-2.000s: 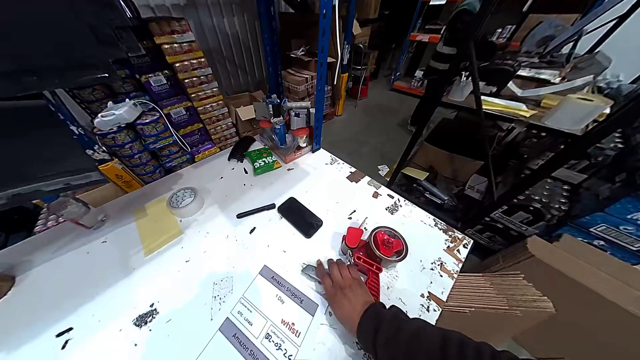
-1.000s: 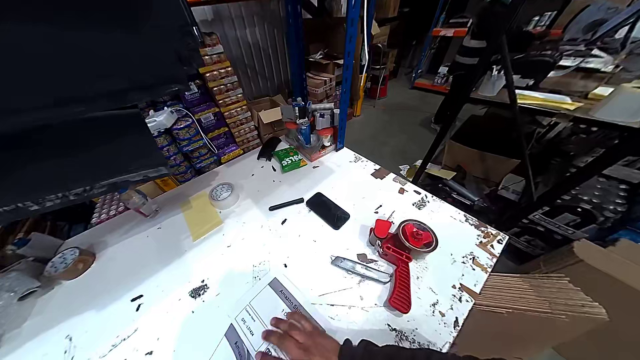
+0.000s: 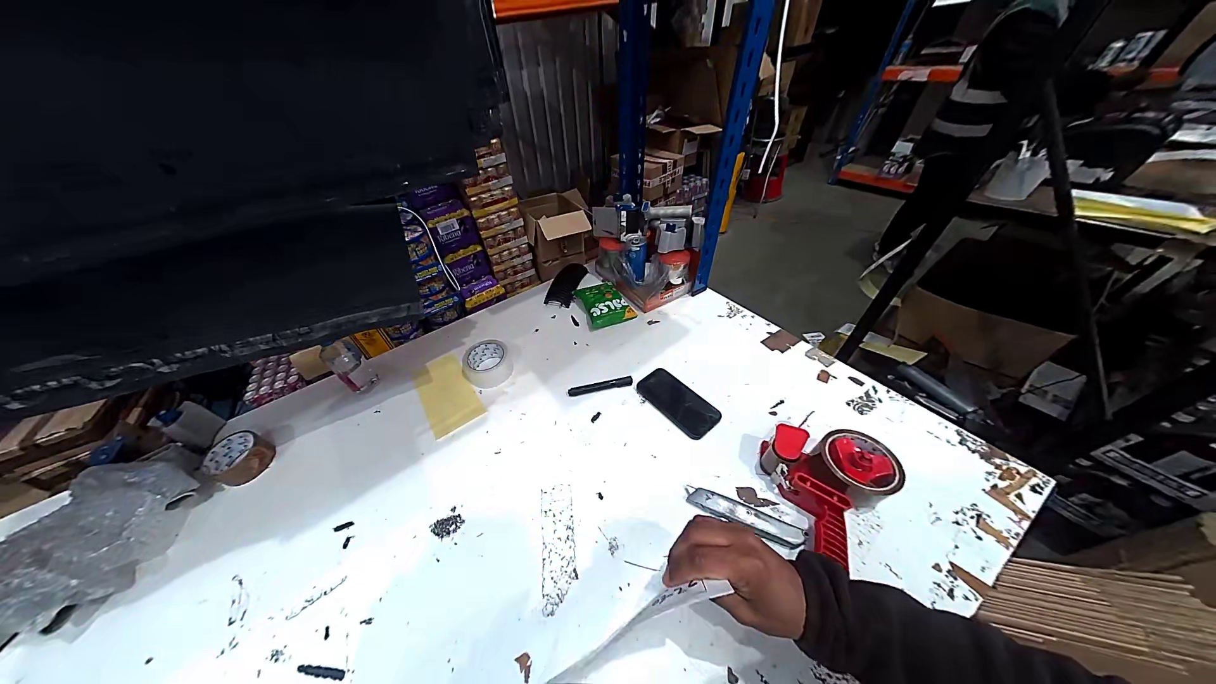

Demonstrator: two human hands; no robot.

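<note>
My right hand [image 3: 736, 575], in a dark sleeve, pinches the corner of a white paper sheet [image 3: 655, 613] at the lower middle of the table, with the sheet bent up from the surface. Just beyond the knuckles lies a metal utility knife [image 3: 748, 516]. To its right a red tape dispenser [image 3: 825, 484] holds a roll of brown tape. A black smartphone [image 3: 678, 403] and a black marker pen [image 3: 599, 386] lie farther back. A roll of clear tape [image 3: 487, 364] stands beside a yellow paper [image 3: 448, 397]. My left hand is out of view.
Bubble wrap [image 3: 95, 532] and a brown tape roll [image 3: 238, 457] are at the left edge. A dark panel [image 3: 218, 190] hangs over the back left. A green packet [image 3: 605, 306] sits near a blue rack post [image 3: 736, 142]. Flattened cardboard [image 3: 1102, 608] is at right; a person stands beyond.
My right hand has gone from beside the knife and dispenser to the printed sheet, which lay flat earlier and is now gripped and lifted at a corner. The view has swung.
</note>
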